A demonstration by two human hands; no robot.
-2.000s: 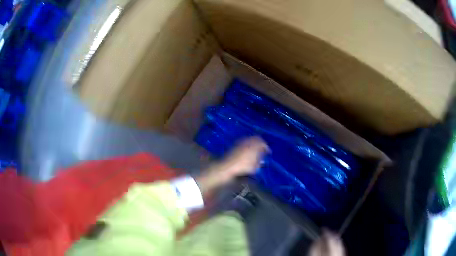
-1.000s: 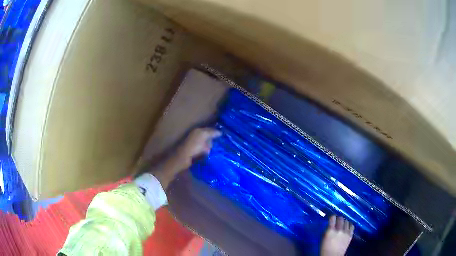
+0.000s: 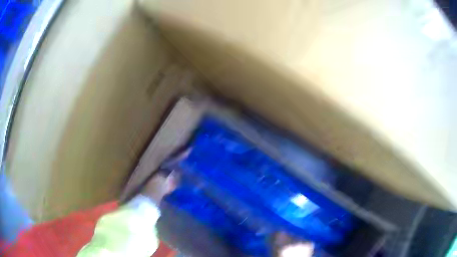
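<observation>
Shiny blue film-wrapped sheets or bags (image 3: 270,175) stand packed inside an open brown carton (image 3: 95,110). My left hand (image 3: 163,181), in a light yellow-green sleeve, is at the left end of the blue film. Its fingers are blurred, and whether they grip the film cannot be told. My right hand (image 3: 295,248) is at the bottom edge of the picture, partly cut off and blurred, over the near side of the blue film. Its hold cannot be told.
The carton's tall brown flaps rise at the left and across the far side. A red surface or cloth (image 3: 65,231) lies at the lower left. More blue material (image 3: 15,22) shows at the upper left edge. Dark areas lie at the right.
The view has shifted and blurred. My left hand has moved down and left along the film's left end. My right hand appears lower and further left. A dark gap now shows between parts of the film.
</observation>
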